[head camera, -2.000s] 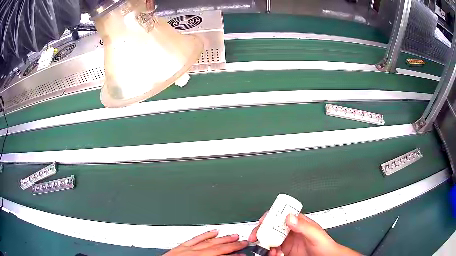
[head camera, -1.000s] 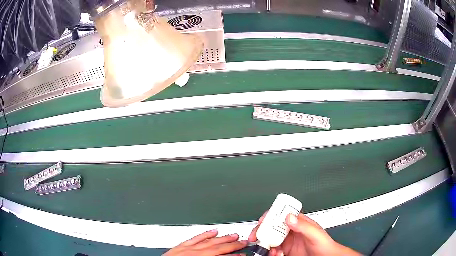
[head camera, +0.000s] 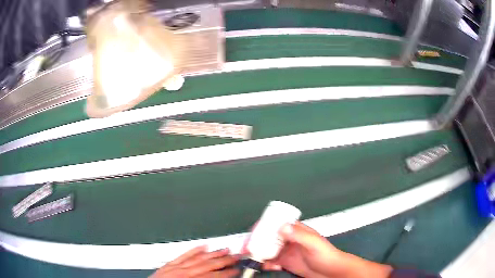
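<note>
My right hand (head camera: 315, 252) grips a white squeeze bottle (head camera: 274, 231) at the bottom centre. The bottle is tilted with its black collar down and to the left, and a pale nozzle shows below the collar. My left hand (head camera: 198, 264) is at the lower edge, left of the collar, palm down with its fingers pointing right. The frame edge cuts it off, and I cannot tell what is under its fingers. The picture is blurred.
Strips lie on the green belt: one at centre left (head camera: 206, 129), two at far left (head camera: 50, 208), one at right (head camera: 427, 158). A thin dark tool (head camera: 399, 240) lies at lower right, near a blue bin (head camera: 487, 195). A glowing cone lamp (head camera: 127, 65) hangs upper left.
The view has shifted, bringing more of the blue bin in. The strip in the farther lane has moved left along the belt. The bottle is still in my right hand, with its nozzle now showing.
</note>
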